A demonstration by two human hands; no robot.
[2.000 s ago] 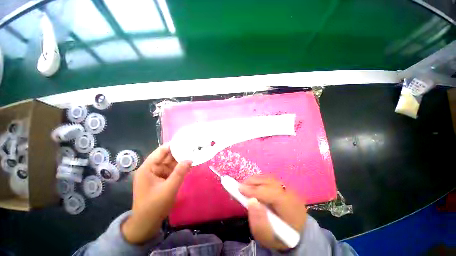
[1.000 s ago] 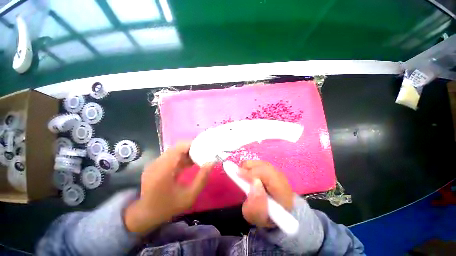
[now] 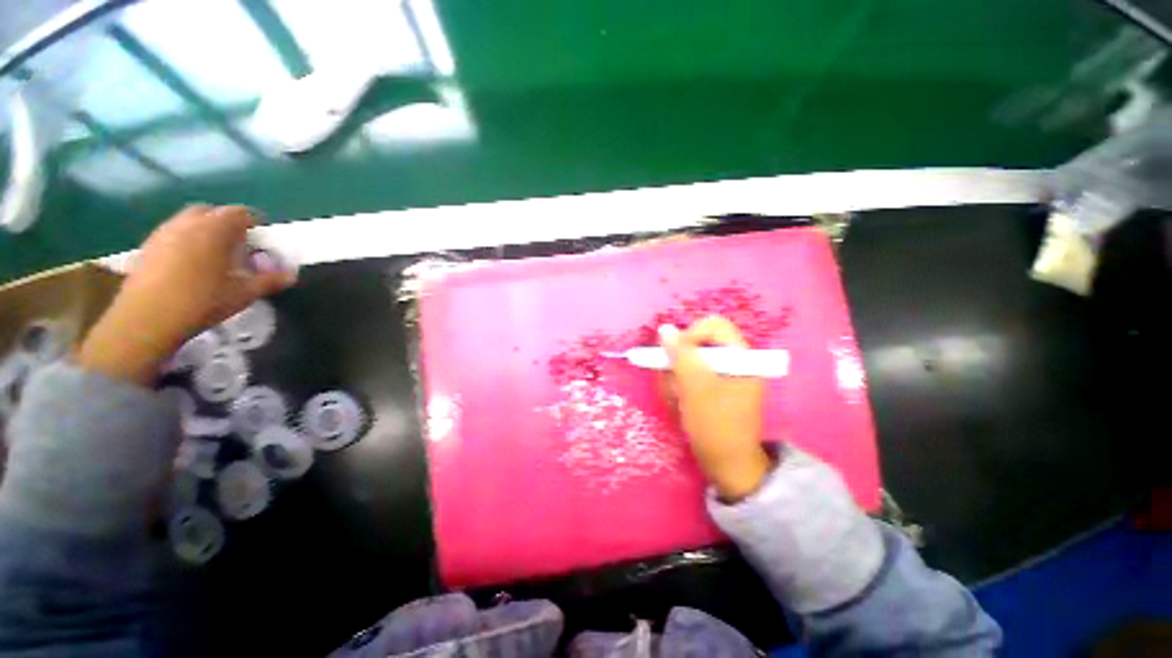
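My right hand point(image 3: 720, 399) holds the white pen screwdriver point(image 3: 739, 361) over the pink pad point(image 3: 495, 495). Its thin tip points left, at the dark red specks point(image 3: 585, 360). A pile of silver specks point(image 3: 617, 437) lies nearer to me on the pad. My left hand point(image 3: 193, 276) is at the far left, above the heap of toothed parts point(image 3: 221, 373). Its fingertips are at a round toothed part point(image 3: 266, 260) beside the white rail. The hand is blurred and I cannot tell whether it grips the part.
A white housing point(image 3: 315, 113) lies on the green belt point(image 3: 668, 90), with another white housing point(image 3: 22, 167) at its left edge. The open carton point(image 3: 58, 293) is at left, partly behind my left arm. A clear bag point(image 3: 1069, 251) is at back right.
The white housing has left my left hand and the pad; one now lies on the belt. My left hand has moved to the toothed parts. My right hand has moved the screwdriver up to the dark red specks.
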